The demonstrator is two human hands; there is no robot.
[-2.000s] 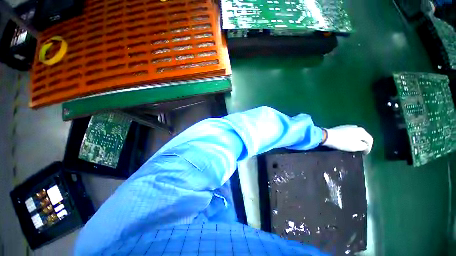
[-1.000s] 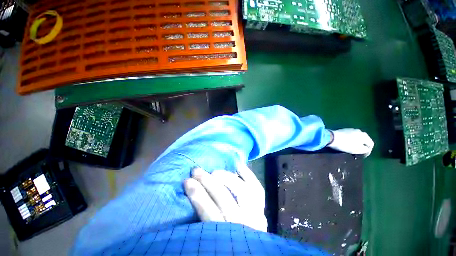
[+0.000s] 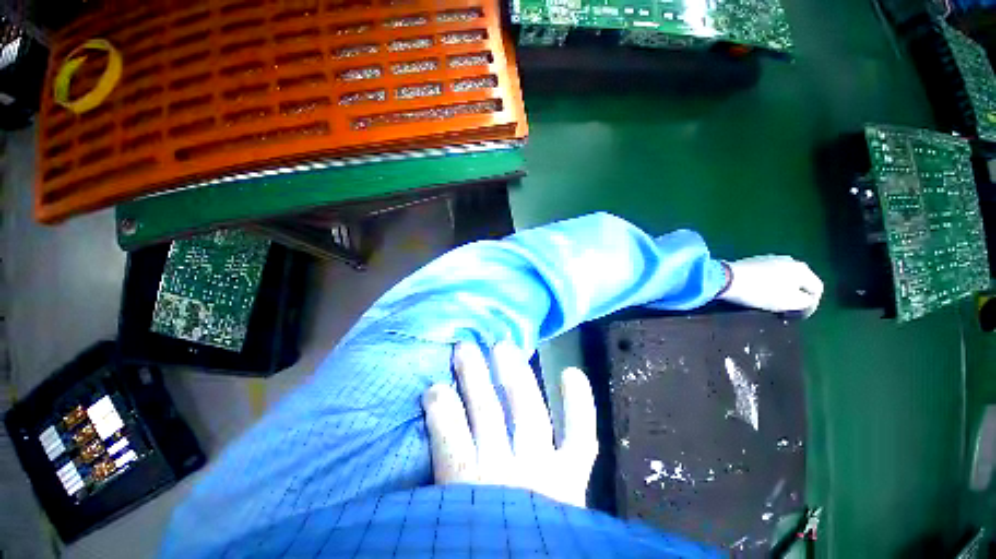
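A black work mat (image 3: pixel 688 415) flecked with white scraps lies in front of me. My left arm reaches across from the lower left. My left hand (image 3: pixel 773 286), in a white glove, rests with curled fingers at the mat's far right corner, with nothing visible in it. My right hand (image 3: pixel 513 431), also in a white glove, lies palm down on my left sleeve with its fingers spread. A small hand tool, seemingly cutters (image 3: pixel 808 526), shows at the mat's near right corner, partly cut off.
A slotted orange plate (image 3: pixel 273 93) bearing a yellow ring (image 3: pixel 87 74) stands at upper left. Circuit boards on black bases stand at the back (image 3: pixel 655 24) and right (image 3: pixel 928 218). Below the plate are a boarded black housing (image 3: pixel 213 286) and an open one (image 3: pixel 93 442).
My right hand has come into view onto my left sleeve, and its fingers have spread. My left hand stays at the mat's corner. The view has shifted slightly.
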